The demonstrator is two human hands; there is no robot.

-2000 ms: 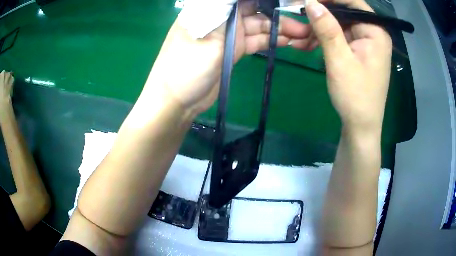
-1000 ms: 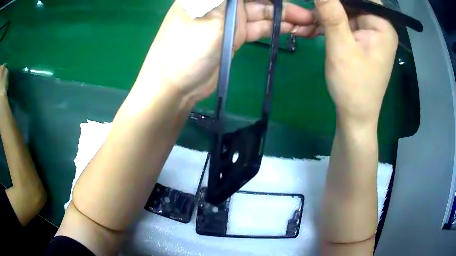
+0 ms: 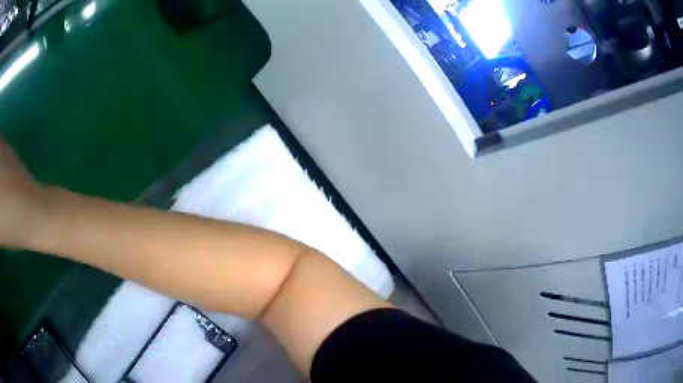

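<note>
My right hand [image 3: 13, 198] is at the left edge, with its fingers cut off by the picture's rim, so what it holds is hidden. My bare right forearm crosses the view above the white mat [image 3: 255, 176]. A black phone frame [image 3: 222, 343] lies on the mat at the lower left, partly cut off by the bottom edge. Another dark frame [image 3: 64, 349] shows in the bottom left corner, also cut off. My left hand is out of the picture.
The glossy green surface [image 3: 150, 90] fills the upper left. A large light-grey machine [image 3: 389, 172] stands along the right, with a lit window [image 3: 524, 67], vent slots and attached paper sheets [image 3: 648, 299]. A dark blurred thing shows at the top on the green.
The view has swung to the right and tilted, bringing in the machine. My left hand, the lifted frame and the black pen-like tool have left the picture. My right arm now points left.
</note>
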